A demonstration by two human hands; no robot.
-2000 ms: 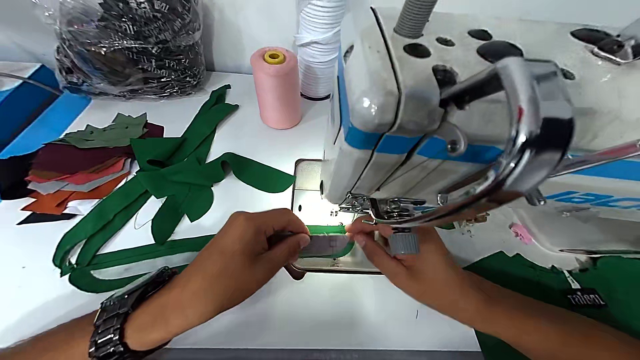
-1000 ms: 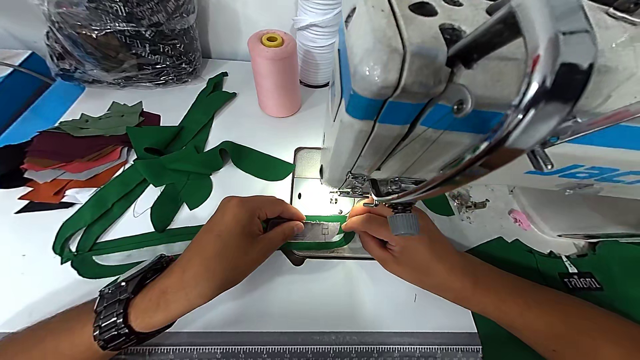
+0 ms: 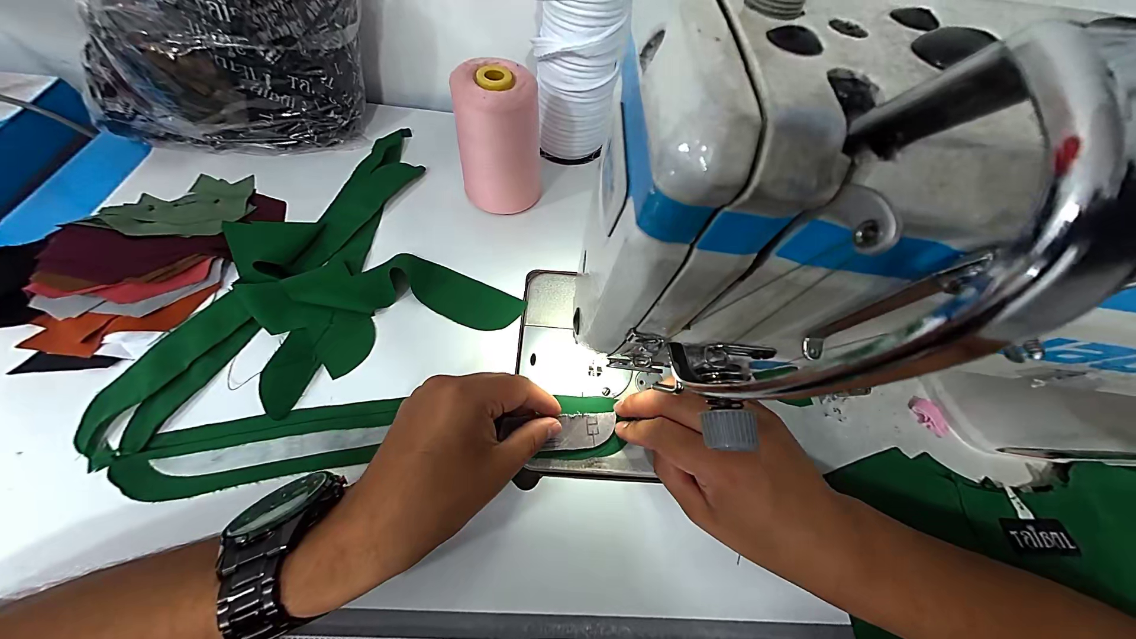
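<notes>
My left hand [image 3: 470, 453], with a black watch [image 3: 275, 532] at the wrist, pinches a long green fabric strip with a pale backing [image 3: 266, 444] between thumb and fingers. Close to it, my right hand [image 3: 710, 444] pinches the strip's rounded end, partly behind the sewing machine's thread guard. Between the hands a grey-white piece [image 3: 584, 431] with pencil marks shows inside the green edge. The strip lies over the metal needle plate [image 3: 550, 311], just in front of the presser foot area of the sewing machine [image 3: 692, 177]. The needle itself cannot be made out.
Loose green fabric pieces [image 3: 311, 302] lie left of the machine, beside a stack of coloured fabric scraps [image 3: 133, 266]. Behind stand a pink thread cone [image 3: 497, 142], a white roll of elastic or cord [image 3: 581, 80] and a plastic bag of labels [image 3: 231, 71]. A green garment [image 3: 941, 506] lies at right.
Both hands keep their pinch on the green strip near the needle plate. The view has shifted somewhat. Nothing else has plainly changed.
</notes>
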